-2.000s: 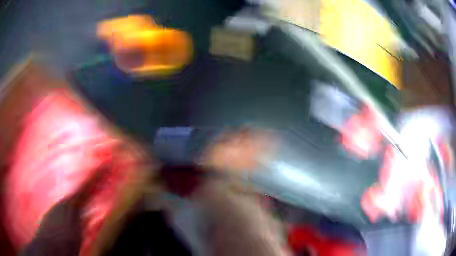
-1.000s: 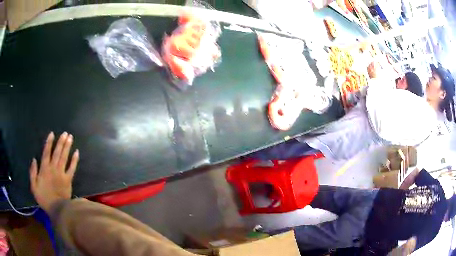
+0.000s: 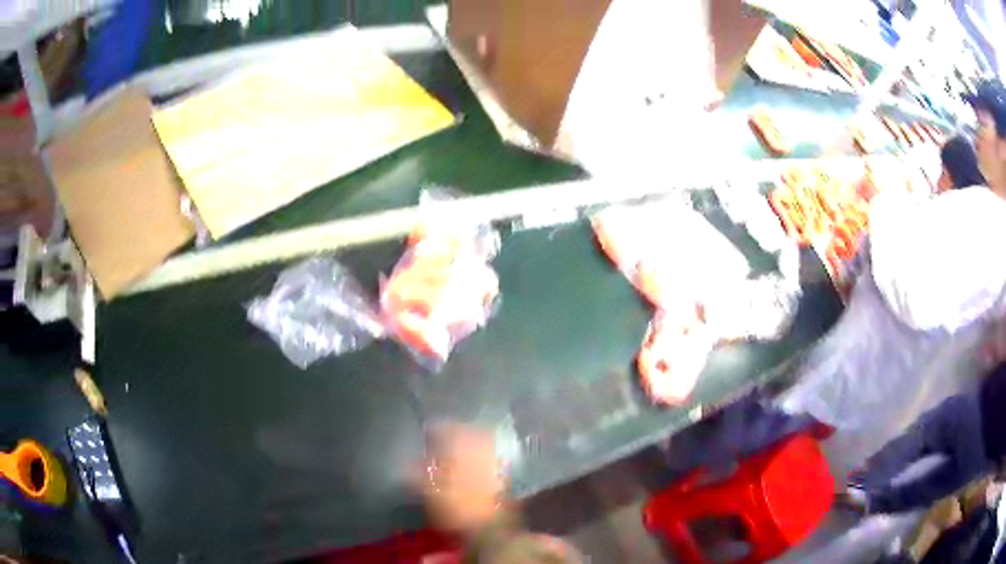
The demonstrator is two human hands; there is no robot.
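Note:
My right hand (image 3: 463,474) is blurred above the front part of the green bench (image 3: 276,441); its fingers cannot be made out, and nothing is clearly seen in it. My left hand is out of the picture. An orange-red part in a clear bag (image 3: 436,292) lies on the bench near the rail, beyond my right hand and apart from it. A crumpled clear bag (image 3: 314,314) with no orange in it lies just left of that part. More bagged orange-red parts (image 3: 673,353) lie farther right.
A yellow sheet (image 3: 298,127) and a brown box (image 3: 530,55) are behind the rail. A tape dispenser (image 3: 33,472) and dark corded device (image 3: 94,457) lie at left. A red stool (image 3: 761,496) stands below the bench edge. A person (image 3: 943,253) is at right.
The view has shifted, showing more behind the rail and at the left end. My right hand, spread flat on the bench a second ago, is now blurred and nearer the bagged parts.

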